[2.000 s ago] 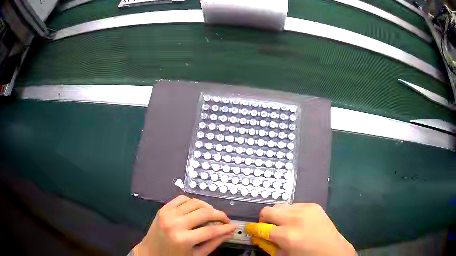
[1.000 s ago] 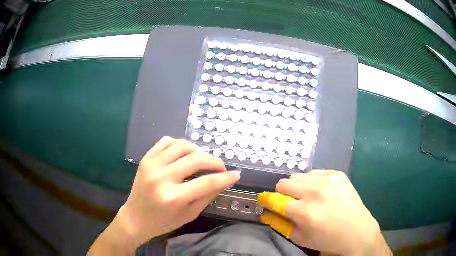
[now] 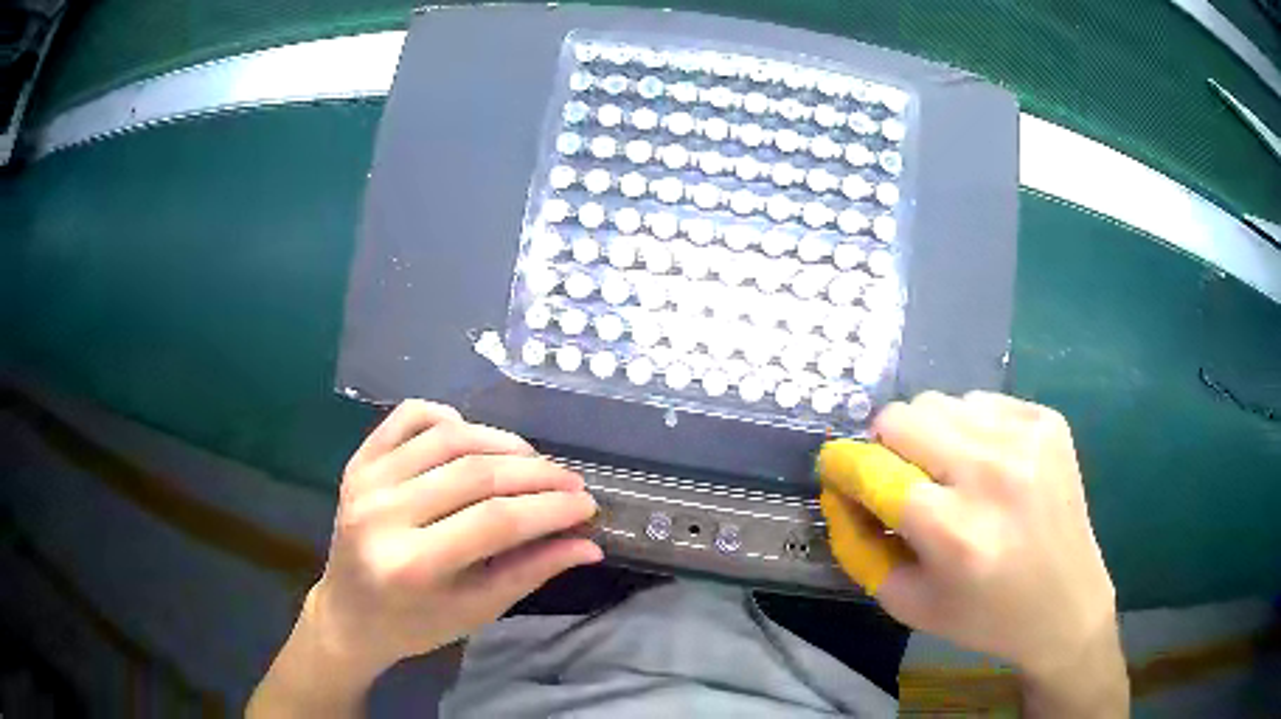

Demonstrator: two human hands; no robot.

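Observation:
A narrow grey strip fixture [image 3: 697, 530] lies level along the near edge of the grey mat, with a few shiny round pieces showing in its seats. My left hand [image 3: 450, 534] grips its left end, fingers over the top. My right hand [image 3: 983, 513], with yellow finger cots on its fingertips, grips its right part; the fingertips hide that end. A clear blister tray [image 3: 517, 302] with close rows of whitish round pieces lies on the mat, just beyond the fixture. Glare washes out its lower middle rows.
The flat grey work mat [image 3: 436, 183] lies on the green bench [image 3: 183, 253]. A white lane strip [image 3: 239, 87] runs behind on both sides. A small whitish bit [image 3: 489, 346] sits by the tray's lower left corner. My grey clothing [image 3: 674, 653] is close below the fixture.
The view has tilted down, so mat and tray sit higher and the foam block is gone from view. My hands have moved apart along the fixture, showing more of its middle.

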